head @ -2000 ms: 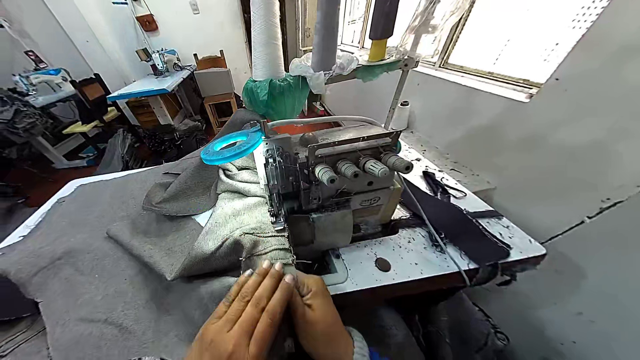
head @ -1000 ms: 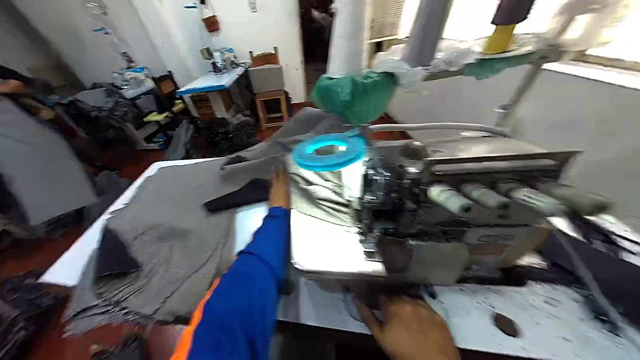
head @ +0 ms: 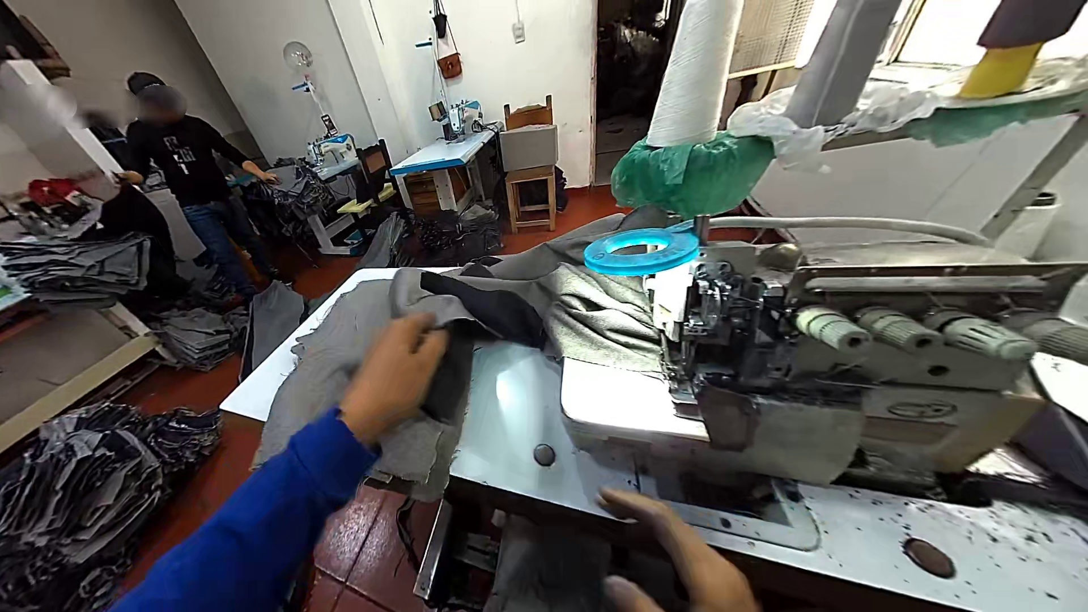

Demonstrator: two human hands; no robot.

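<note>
Grey fabric (head: 340, 340) is spread over the left end of the white sewing table (head: 501, 425), and part of it reaches the needle area of an overlock sewing machine (head: 748, 340). My left hand (head: 395, 378) lies on the fabric beside a dark fold (head: 489, 310); whether its fingers grip the cloth is unclear. Near the table's front edge, below the machine's bed plate, my right hand (head: 680, 552) is blurred, with thumb and fingers apart and nothing between them. A blue ring (head: 642, 252) is mounted at the top left of the machine.
Thread cones (head: 697, 76) stand behind the machine, one above green plastic (head: 693, 174). Bundles of cut cloth (head: 93, 484) lie on the floor at left. Another person (head: 191, 161) stands by a table at far left. More sewing tables (head: 446, 153) and a wooden chair (head: 531, 178) are behind.
Two seconds ago both hands were together on fabric at the machine's front; now they are apart, the left on cloth further left. The view has swung left, bringing another person into sight.
</note>
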